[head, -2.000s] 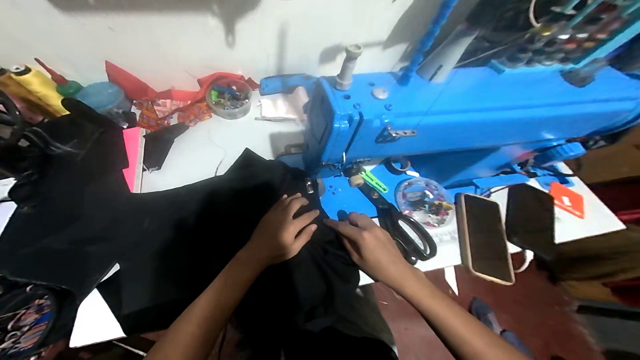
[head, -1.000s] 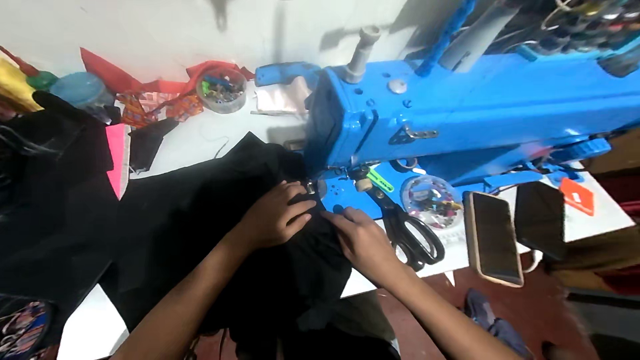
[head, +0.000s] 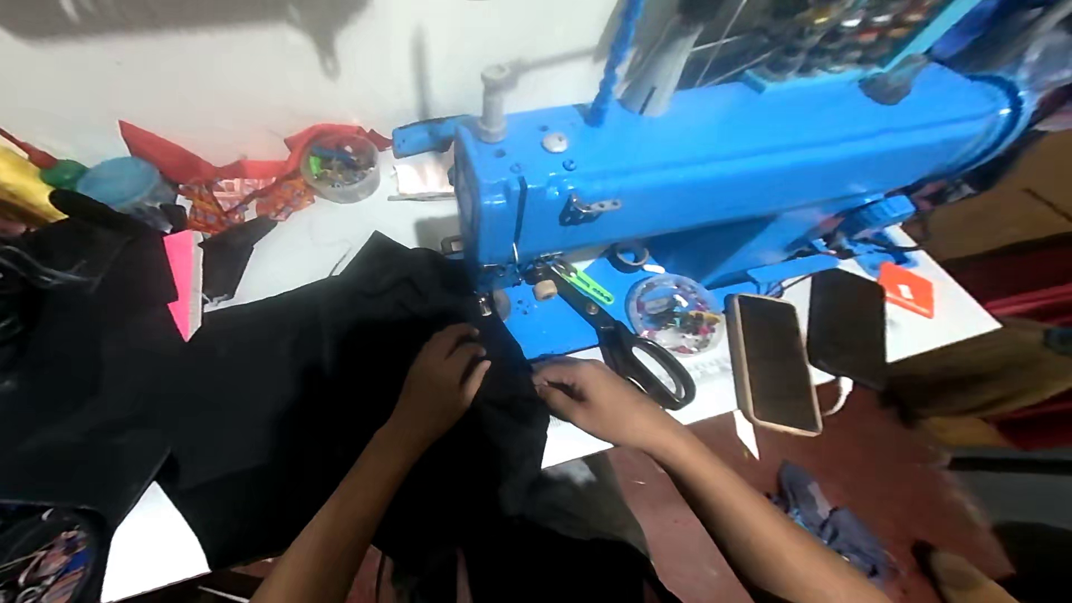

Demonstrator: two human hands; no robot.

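Black fabric (head: pixel 276 368) spreads over the left part of the white table and reaches under the needle area of a blue sewing machine (head: pixel 720 159). My left hand (head: pixel 444 377) rests on the fabric just in front of the presser foot (head: pixel 486 303), fingers bent and a little apart. To its right, my right hand (head: pixel 586 394) pinches the fabric's right edge between thumb and fingers. Black-handled scissors (head: pixel 624 343) lie on the machine bed close beyond my right hand, with a bright green tool (head: pixel 586 283) by their blades.
A round container of small items (head: pixel 676 314), two phones (head: pixel 775 364) (head: pixel 847 327) and an orange-red piece (head: pixel 907 289) lie to the right. Behind the fabric stand a clear tub (head: pixel 341 167), red scraps (head: pixel 167 151) and a blue-lidded tub (head: pixel 126 184). A dark basket (head: pixel 96 536) sits at lower left.
My right hand has moved slightly away from my left hand, toward the near table edge, along the fabric's edge. My left hand stays on the fabric near the presser foot.
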